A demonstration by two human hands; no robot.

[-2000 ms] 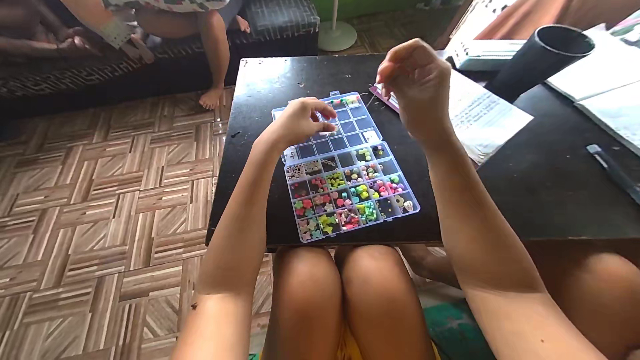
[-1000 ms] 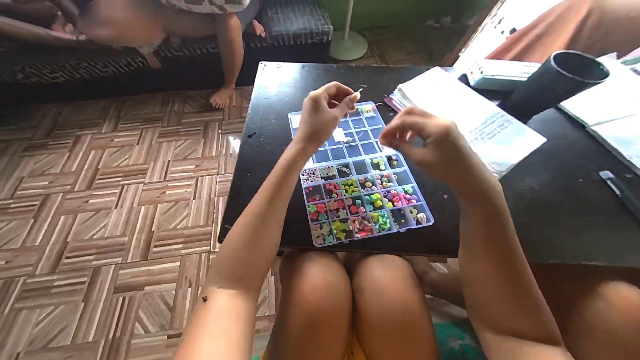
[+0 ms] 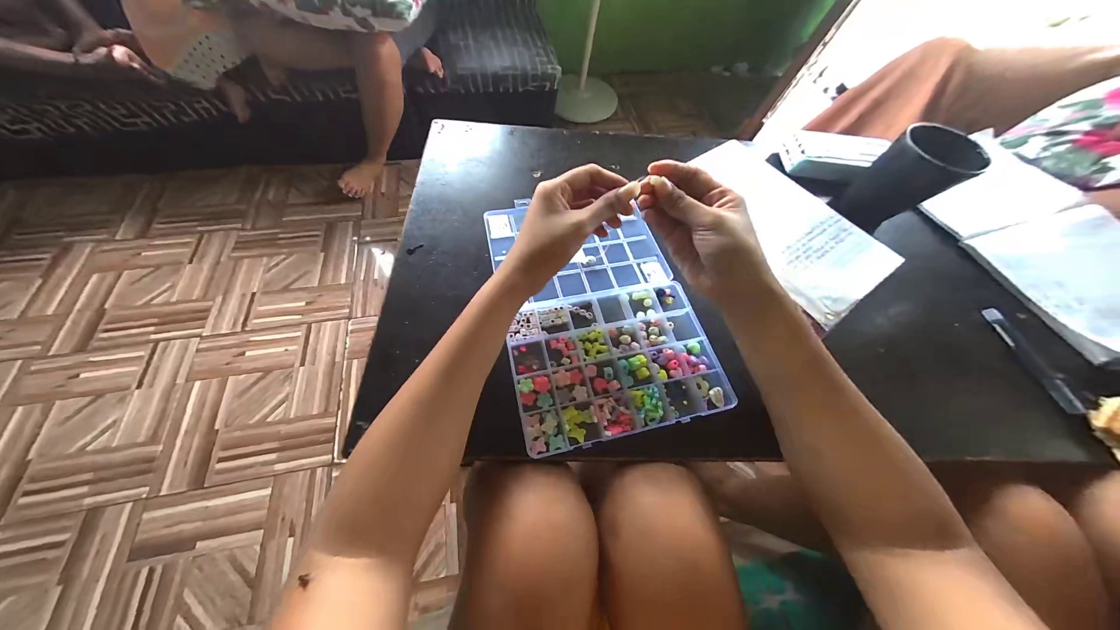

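My left hand (image 3: 573, 210) and my right hand (image 3: 700, 219) meet at the fingertips above the raised lid of a clear plastic bead organizer box (image 3: 623, 363). Thumbs and index fingers pinch something small and pale between them, too small to name. Colourful beads fill many compartments of the box: star-shaped yellow-green ones (image 3: 577, 423), pink ones (image 3: 614, 415), and white letter-like cubes (image 3: 523, 325). The open lid (image 3: 598, 255), divided by ridges, lies flat on the table behind the compartments, with a few small pale pieces on it, partly hidden by my hands.
On the black table (image 3: 437, 262) to the right are a handwritten paper (image 3: 814, 245), a black cup (image 3: 914, 175), an open notebook (image 3: 1041, 245) and a pen (image 3: 1032, 360). Other people sit at the far left and upper right. A stand base (image 3: 586, 98) is behind the table.
My hands, apart in both earlier frames, have come together at the fingertips. One second ago my left fingers pinched something small and thin above the lid.
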